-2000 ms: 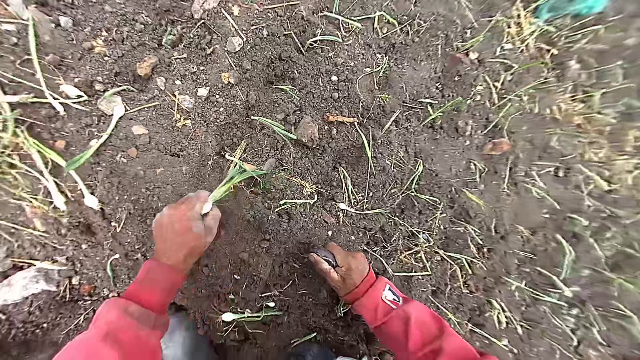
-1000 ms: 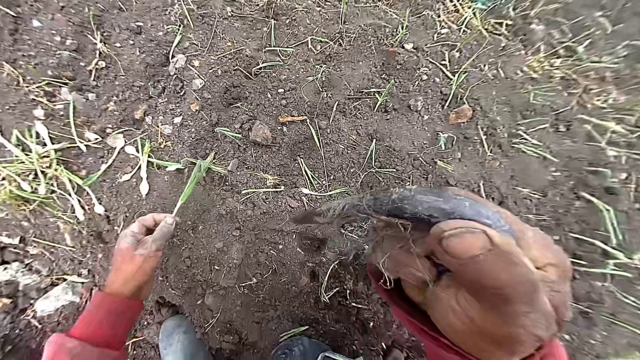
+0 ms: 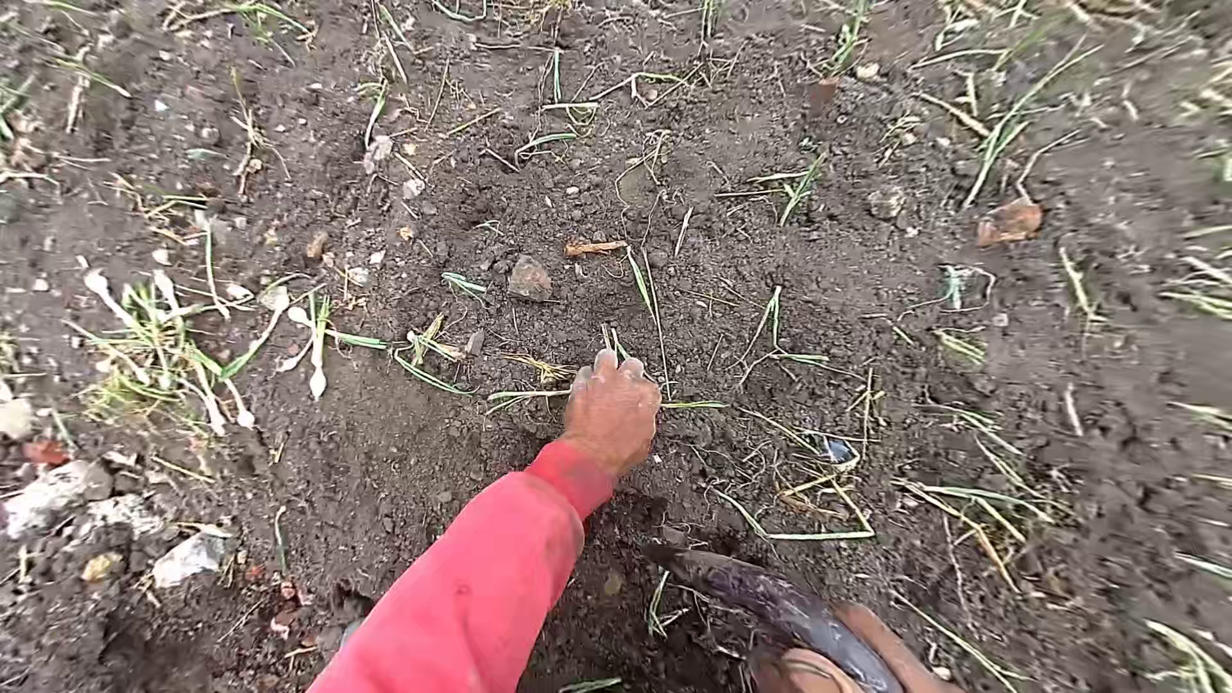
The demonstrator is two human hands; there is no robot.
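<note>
My left hand (image 3: 613, 409), in a red sleeve, reaches down to the soil at the middle of the view. Its fingers curl over thin green shoots (image 3: 520, 395) lying on the ground; the fingertips are hidden, so a hold cannot be told. Low on the right, my right hand (image 3: 818, 674) is shut on a dark, curved, pointed tool (image 3: 770, 597), perhaps a horn or a digging blade, whose tip is by the soil. A pile of pulled plants with white bulbs (image 3: 154, 346), like spring onions, lies at the left.
Pale rocks (image 3: 188, 560) lie at the lower left. A brown stone (image 3: 529, 279) sits just beyond my left hand, and a reddish stone (image 3: 1009, 223) at the upper right. Loose green stalks (image 3: 818, 535) and dry stems are scattered over the dark soil.
My left hand has moved right and forward, from beside the bulb plants to the middle of the soil. My right hand has dropped toward the bottom edge with the dark tool still in it.
</note>
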